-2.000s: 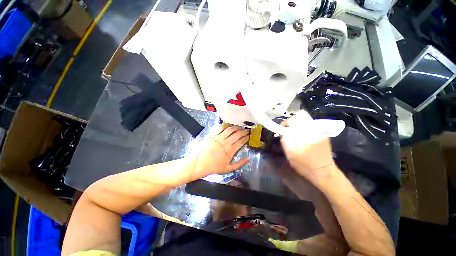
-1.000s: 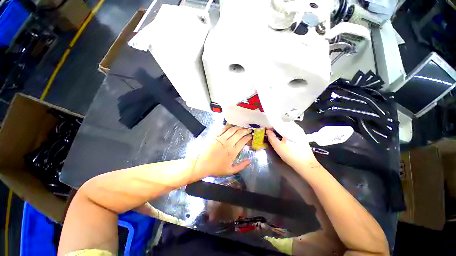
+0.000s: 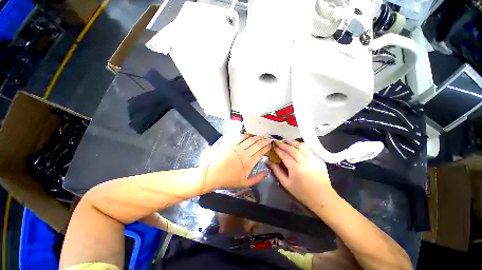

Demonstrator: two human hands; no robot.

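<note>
My left hand (image 3: pixel 232 161) lies flat, palm down, on the shiny table just left of the yellow sewing clamp (image 3: pixel 274 156), under the machine head. My right hand (image 3: pixel 305 171) is at the clamp's right side, its fingertips touching or over it. Whatever the fingertips press on is hidden by the hands and head. The white sewing machine head (image 3: pixel 301 79) with a red logo stands above both hands. A single black strap (image 3: pixel 264 212) lies near the front table edge.
Black straps (image 3: pixel 174 105) lie crossed at the left. Dark pieces with pale lines (image 3: pixel 388 118) are heaped at the right. A white curved arm (image 3: pixel 364 152) juts out beside my right hand. Red snips (image 3: pixel 261 243) lie at the near edge. A cardboard box (image 3: pixel 26 137) stands left; a screen (image 3: pixel 455 100) is right.
My right hand has come from the white curved arm down and left to the clamp. My left hand has stayed almost in place. The view has shifted, with the machine head further right.
</note>
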